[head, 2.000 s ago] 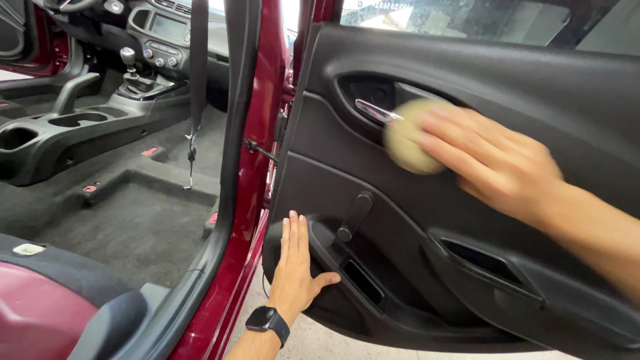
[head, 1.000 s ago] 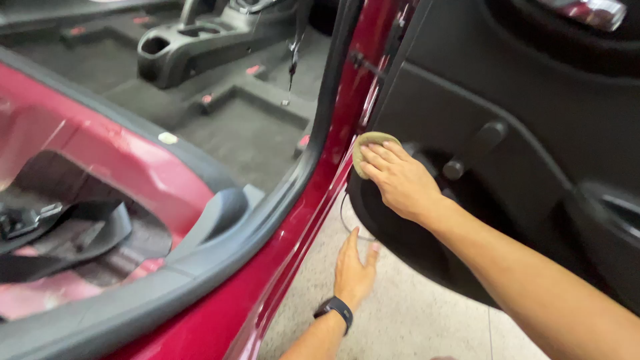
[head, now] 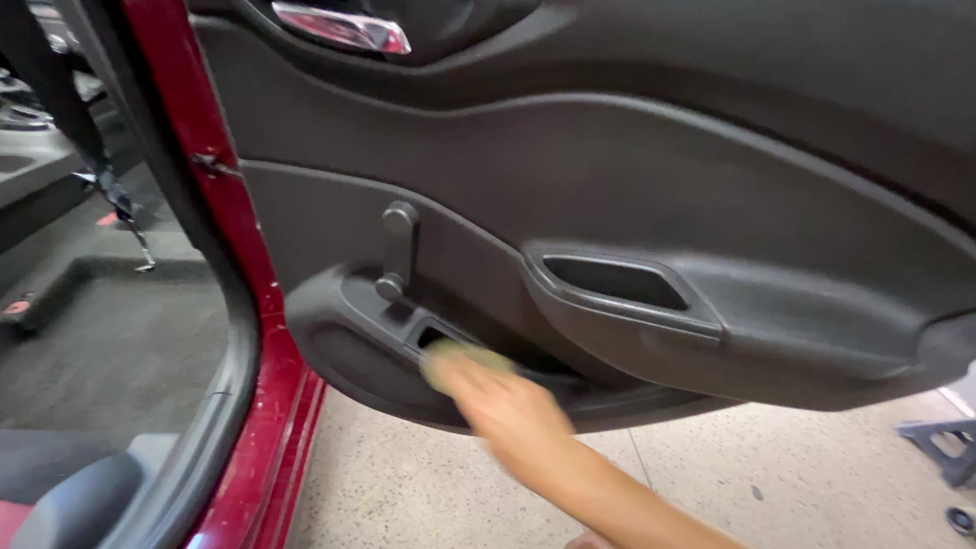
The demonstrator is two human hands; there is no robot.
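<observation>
My right hand [head: 511,400], blurred by motion, is shut on a round yellowish applicator pad [head: 457,364] at the lower pocket of the black plastic door panel [head: 457,152]. Just beyond the pad is the pocket's small opening [head: 433,337]. Above it sits the window crank [head: 398,248], with the chrome inner door handle [head: 343,27] near the top edge. To the right is the pull-handle recess [head: 618,284]. A small bit of skin shows at the bottom edge; whether it is my left hand I cannot tell.
At left stands the red door frame [head: 252,320] with its black rubber seal, joined to the door by a check strap [head: 217,166]. Behind it a seat belt [head: 69,99] hangs over the grey carpet [head: 152,343]. A grey plastic stand [head: 945,446] is on the speckled floor [head: 396,473] at right.
My right hand has carried the pad from beside the chrome handle, by way of the panel's front lower edge, to the lower pocket. My left hand, earlier on the panel, then below it, has dropped away.
</observation>
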